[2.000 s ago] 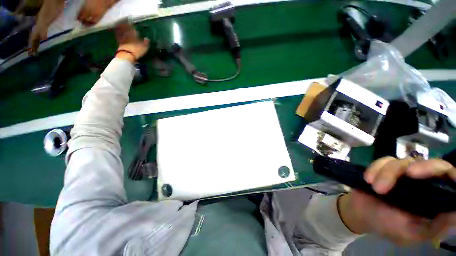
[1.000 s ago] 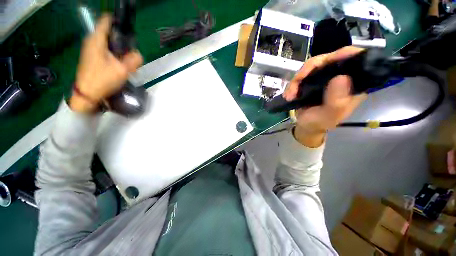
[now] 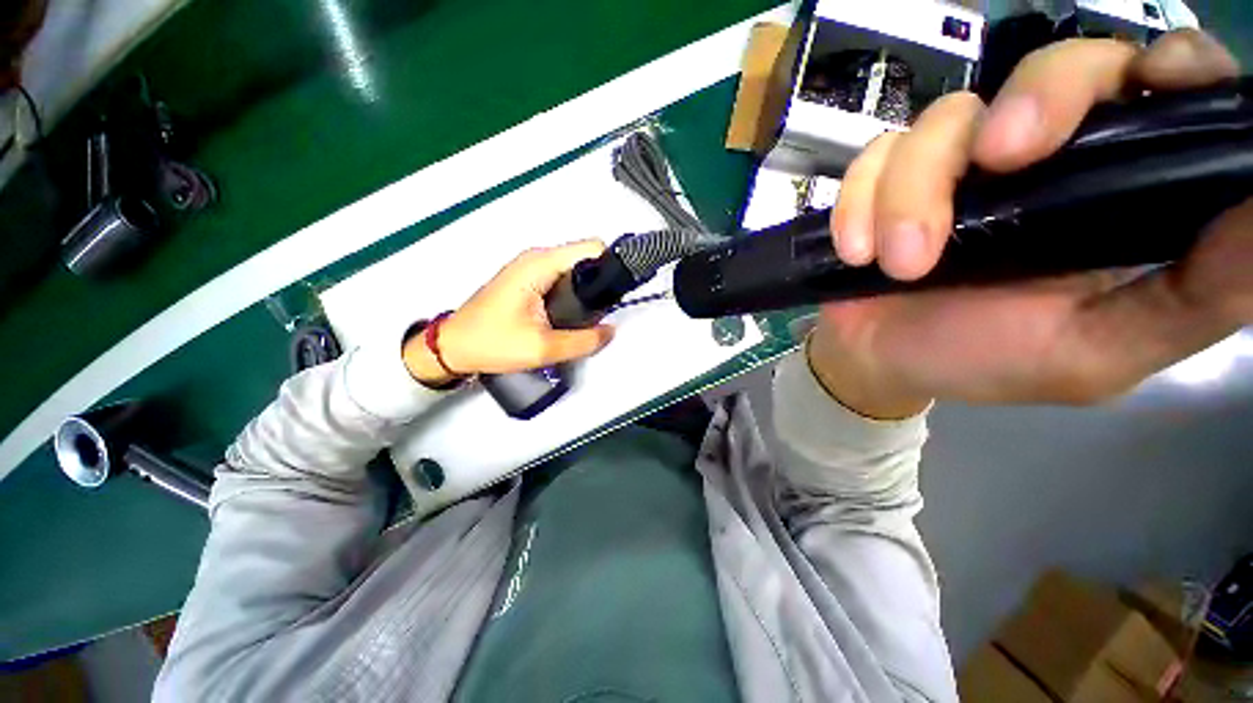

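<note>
My left hand (image 3: 515, 319) is closed around a dark hair dryer (image 3: 529, 390), held over the white board (image 3: 401, 360). The dryer's handle end points up and right. A ribbed cord guard (image 3: 651, 251) leads from it to a folded power cord (image 3: 643, 176) lying at the board's far edge. My right hand (image 3: 948, 261) grips a thick black electric screwdriver (image 3: 797, 261), large and close to the camera. Its thin bit points left at the handle end. I cannot tell whether the bit touches it.
A white screw feeder (image 3: 855, 88) stands behind the screwdriver, with a second one (image 3: 1120, 17) beyond. Another dryer (image 3: 110, 234) lies on the green bench (image 3: 282, 165) at far left. One with a silver round end (image 3: 85, 451) lies nearer. Cardboard boxes (image 3: 1079, 643) are on the floor at right.
My left hand has brought a dryer from the far bench over the white board. My right hand has moved the screwdriver in towards the dryer's handle end, with the tip now pointing left.
</note>
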